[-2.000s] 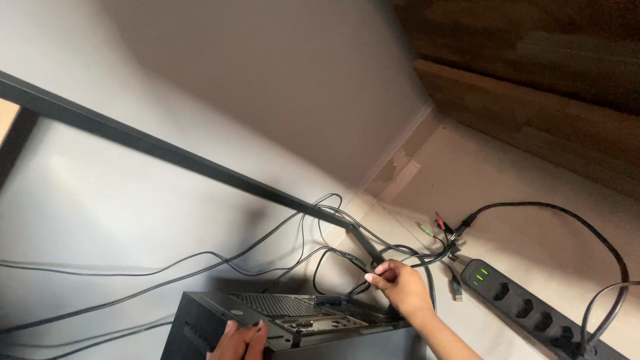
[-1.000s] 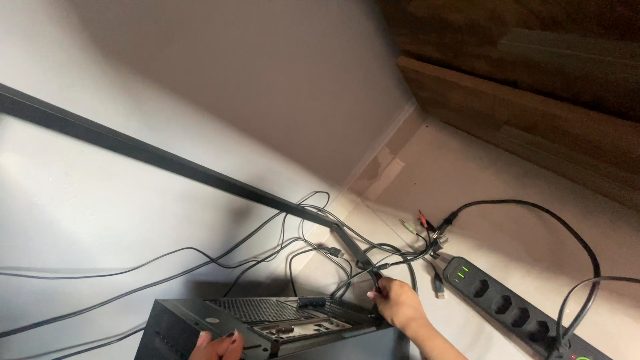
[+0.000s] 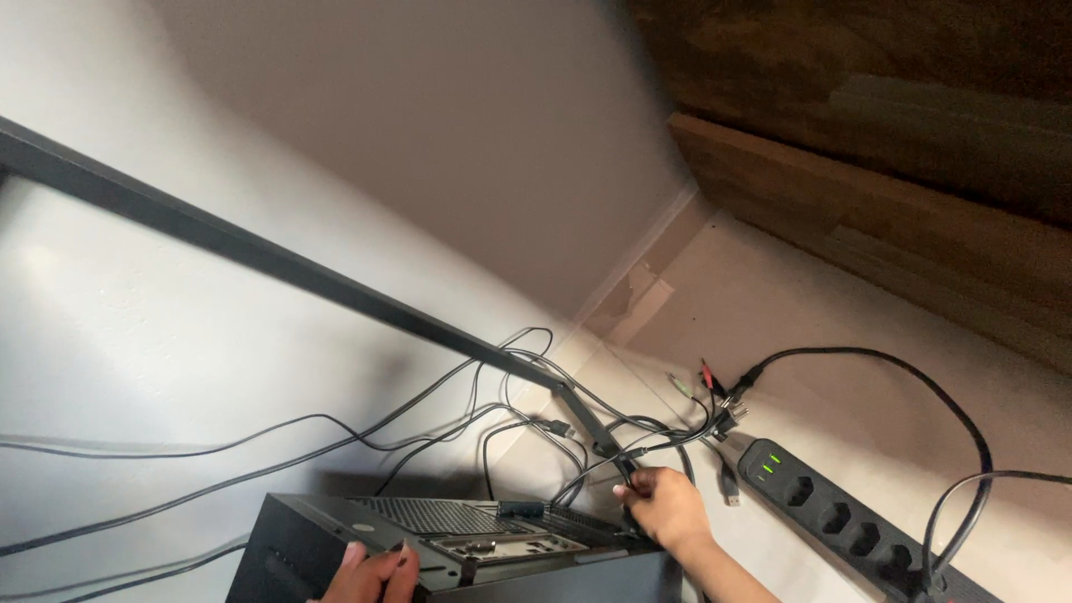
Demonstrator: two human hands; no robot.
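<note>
A black desktop computer case (image 3: 553, 578) stands at the bottom centre, its rear panel with vents and metal ports facing up toward the camera. My left hand (image 3: 377, 574) rests its fingertips on the case's near left corner. At the case's far right end, my right hand (image 3: 666, 507) has thumb and fingers pinched together beside thin black cables and a black metal leg (image 3: 582, 419); what lies between the fingertips is hidden. Just beyond the case lie a black cable connector (image 3: 555, 428) and tangled black cables (image 3: 490, 408) against the wall.
A black power strip (image 3: 850, 519) with green lights lies on the floor at right, a thick cord plugged in. Near its end are a loose power plug, red and green audio plugs (image 3: 680, 385) and a USB plug (image 3: 731, 490). Wooden furniture (image 3: 837, 184) is at upper right.
Both hands remain near the same parts of the case. The case sat slightly farther left in the view one second ago; the cables look much the same.
</note>
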